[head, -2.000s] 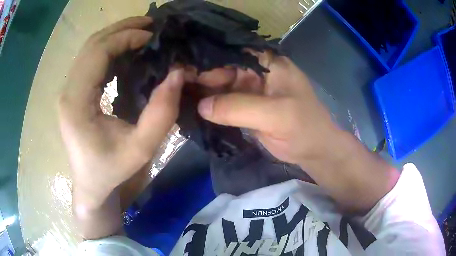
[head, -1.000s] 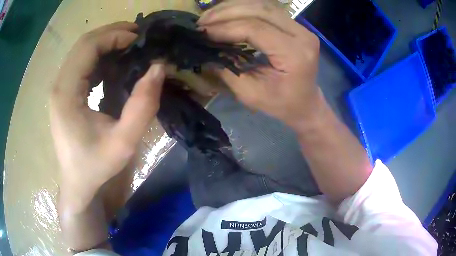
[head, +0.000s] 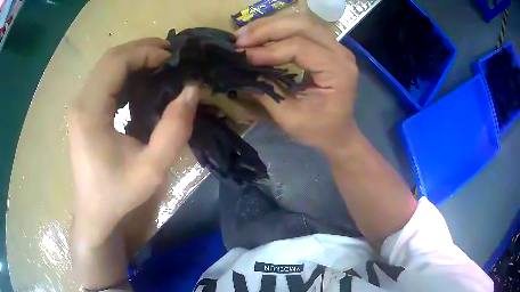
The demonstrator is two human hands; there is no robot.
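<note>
A black, ragged-edged feathered body [head: 208, 63] is held above the table edge and my lap. My left hand [head: 122, 137] curls round its left side, thumb on its underside and fingertips at its upper edge. My right hand [head: 311, 80] pinches its upper right edge with thumb hidden behind jagged black strips. One pointed black part [head: 231, 154] hangs down toward my lap. A pale area shows between the black parts; what it is I cannot tell.
A blue-and-yellow packet [head: 261, 11] and a white rounded object [head: 326, 8], cut by the top edge, lie beyond my right hand. On the right are a blue tray of black material [head: 402, 48], a flat blue tray or lid [head: 450, 140] and another filled blue tray [head: 503, 85].
My right hand has moved from the body's lower middle to its upper right edge. The hanging black part shows more fully. The packet and white object have come into view.
</note>
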